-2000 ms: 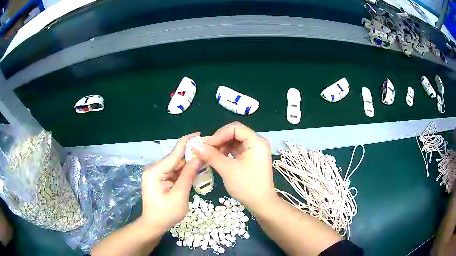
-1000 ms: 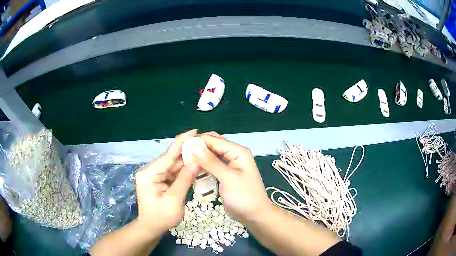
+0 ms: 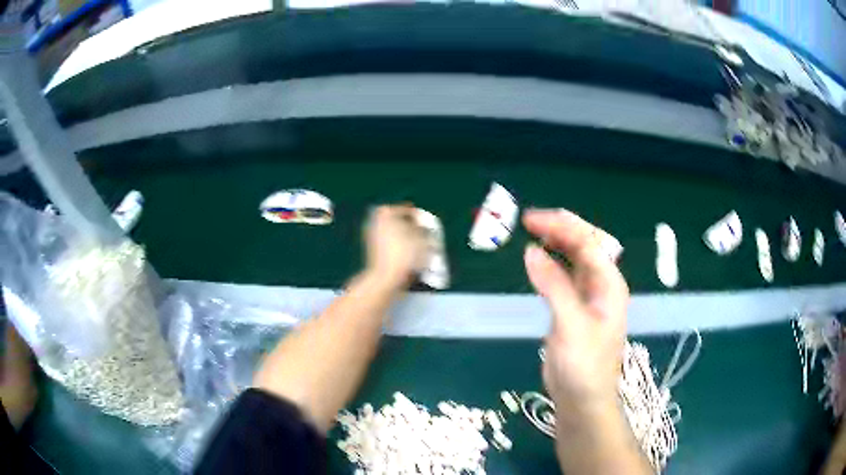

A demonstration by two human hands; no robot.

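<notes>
My left hand (image 3: 394, 243), blurred, is out over the green belt, its fingers closed at the left side of a long white car piece (image 3: 432, 250); the fingertips are not clear. My right hand (image 3: 583, 283) is open and empty over the belt's near edge, thumb and fingers apart, partly hiding a white shell (image 3: 610, 245). A white car shell (image 3: 495, 218) with blue and red marks lies between my hands. A heap of small cream parts (image 3: 417, 441) lies on the worktop below.
A clear bag of cream parts (image 3: 121, 343) stands at left by the grey post (image 3: 51, 153). Another shell (image 3: 297, 207) and several white pieces lie along the belt. A grey rail (image 3: 501, 314) borders it. A cord bundle (image 3: 649, 408) lies behind my right forearm. A grey parts pile (image 3: 779, 121) is at upper right.
My hands have parted and moved from above the heap out to the belt, the left with the white piece. The belt items have shifted right, and the camera view has tilted up.
</notes>
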